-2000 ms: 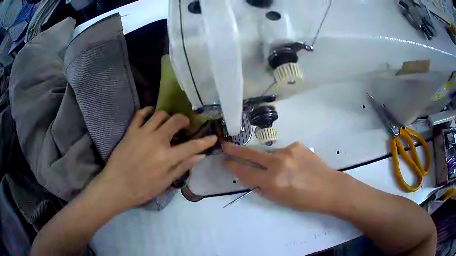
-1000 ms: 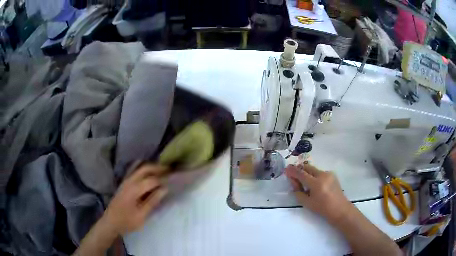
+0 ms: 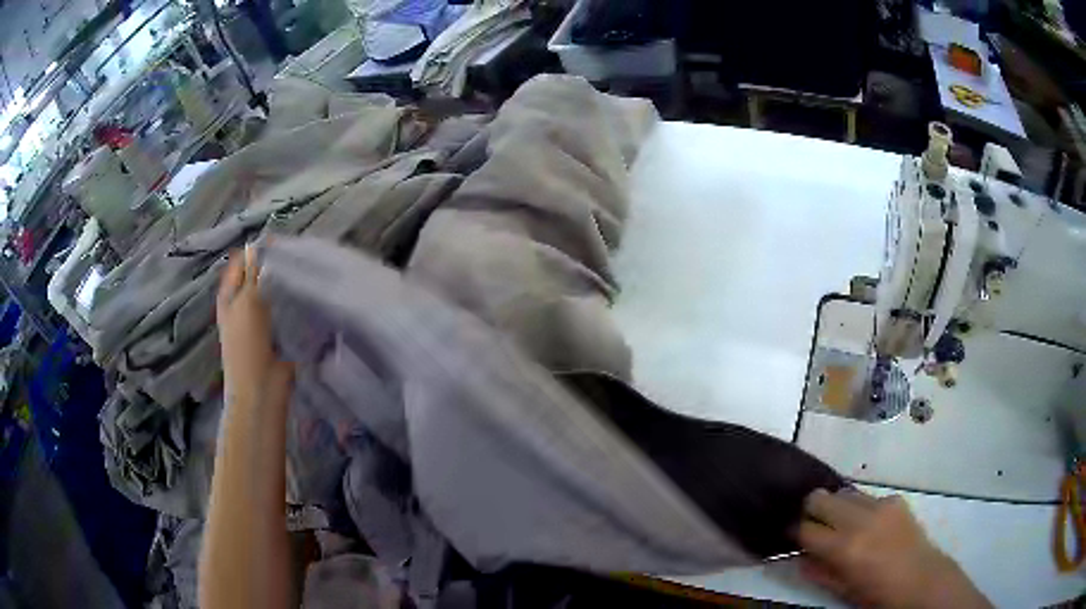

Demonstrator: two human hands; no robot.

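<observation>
A grey-brown garment (image 3: 500,416) stretches between my two hands, its upper edge taut and slightly blurred. Its dark lining (image 3: 715,464) shows along the right part. My left hand (image 3: 247,312) grips the garment's edge at the left, raised over the cloth heap. My right hand (image 3: 875,545) pinches the dark end near the table's front edge, below the sewing machine. The white sewing machine (image 3: 941,256) stands at the right, with no cloth under its needle area.
A large heap of grey-brown cloth (image 3: 524,190) lies on the left and middle of the white table (image 3: 726,262). Orange scissor handles (image 3: 1068,523) show at the right edge. Cloth piles, a white bin and another table with yellow-handled scissors are behind.
The view has turned left. The garment has come away from the machine and is now spread between my hands. My left hand has moved far left; my right hand has left the needle area and taken the dark end.
</observation>
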